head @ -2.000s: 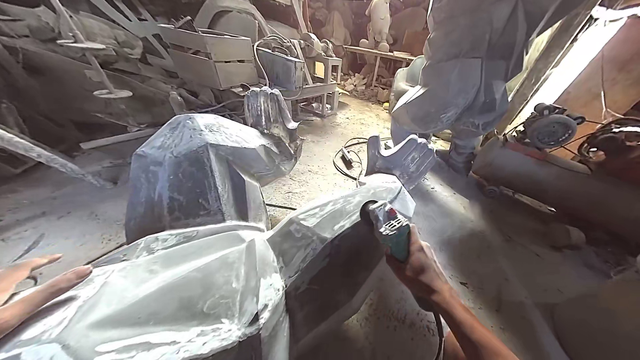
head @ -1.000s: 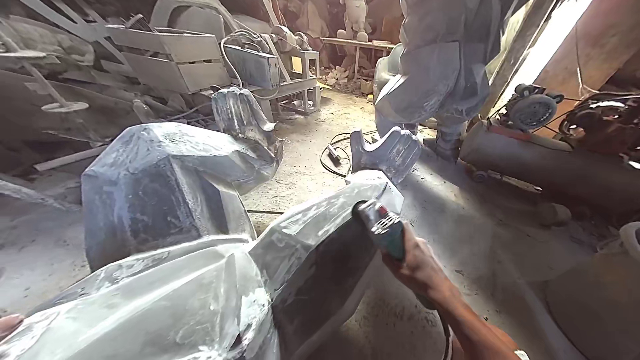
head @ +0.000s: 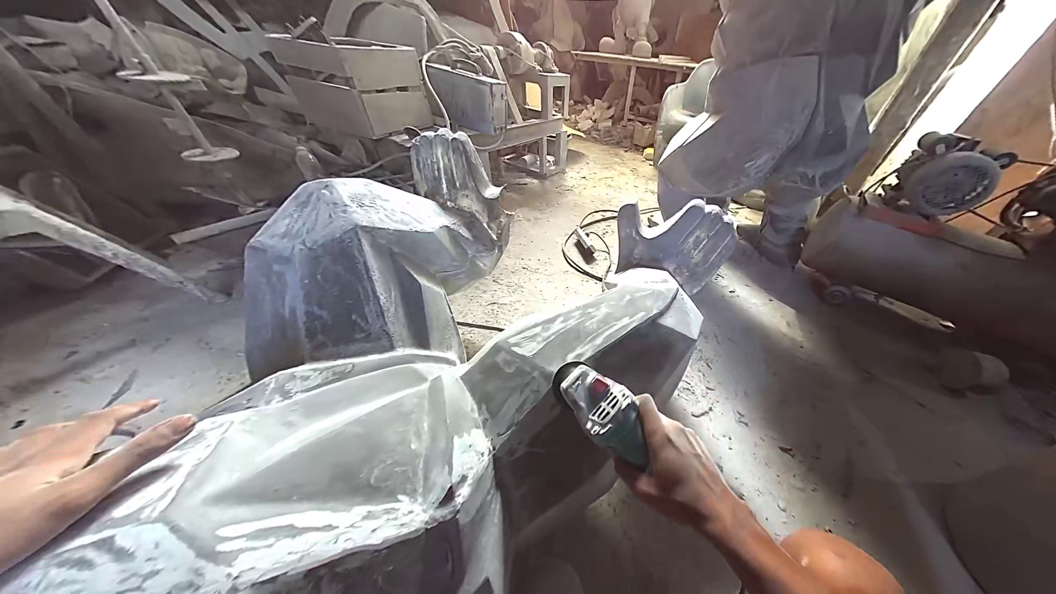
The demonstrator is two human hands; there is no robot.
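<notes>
A large faceted grey sculpture lies across the lower view, with a bent, rounded limb at left and sculpted hands at its far ends. My right hand grips the green body of an angle grinder. The grinder's dark disc is against the side of the sculpture's right limb, just short of the sculpted hand. At the far left my left hand is spread over the sculpture's near edge, thumb and fingers apart, holding nothing; whether its palm bears on the surface is hidden.
An air compressor stands at the right. A large grey statue rises behind the sculpted hand. A black cable coils on the floor. Behind at left are a wooden crate, a metal box and a heap of dusty pieces.
My left hand, barely in view a second ago, shows again at the left edge. The grinder stays in my right hand at the limb's side. The view has shifted somewhat.
</notes>
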